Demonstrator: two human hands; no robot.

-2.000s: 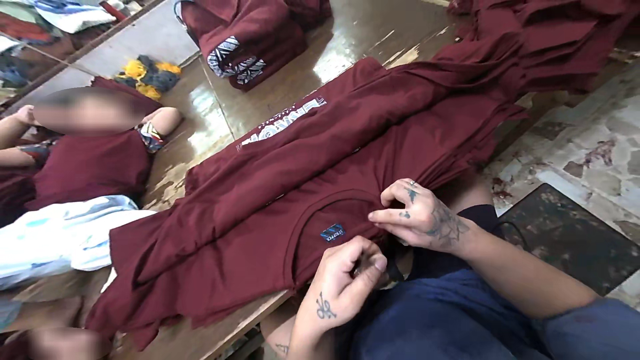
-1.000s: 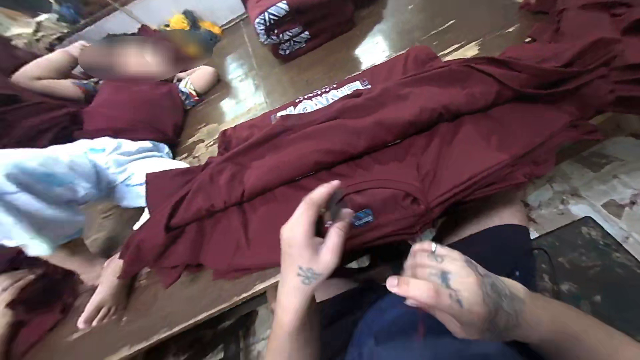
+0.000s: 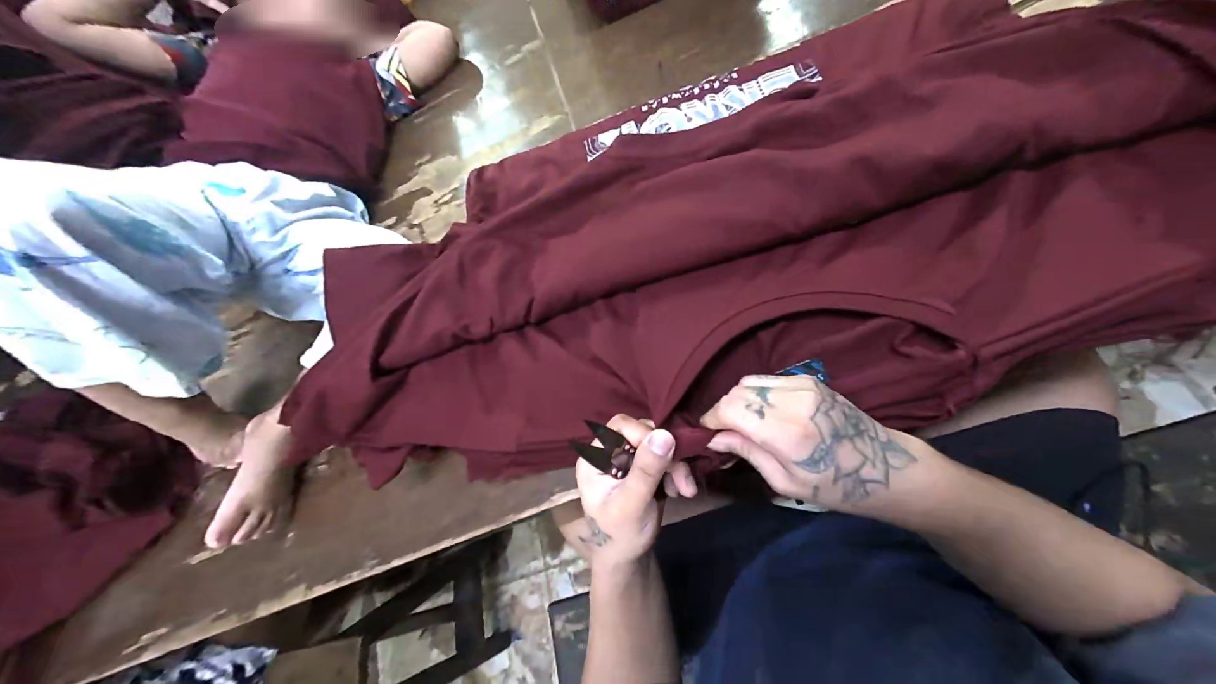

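Observation:
A maroon T-shirt (image 3: 589,351) lies spread over other maroon shirts, its neckline facing me. Small dark thread snips (image 3: 606,450) rest in my left hand (image 3: 622,494), blades pointing up and left past the thumb. The fingers of that hand also touch the shirt's edge beside the collar. My right hand (image 3: 807,442), tattooed on its back, pinches the maroon fabric at the collar, close to my left fingertips. A blue neck label (image 3: 804,369) shows partly above my right hand. Behind the top shirt, a folded maroon shirt with a white print (image 3: 712,104) is partly covered.
The low wooden table (image 3: 380,570) has a worn front edge. Another person (image 3: 275,123) in a maroon top and pale trousers sits on it at the left, a bare foot near the shirts. More maroon cloth (image 3: 76,513) lies at the lower left. Patterned floor shows below.
My left hand was lifted over the collar one second ago and is now down at its edge. My right hand, off the cloth then, now pinches it. The view has shifted closer.

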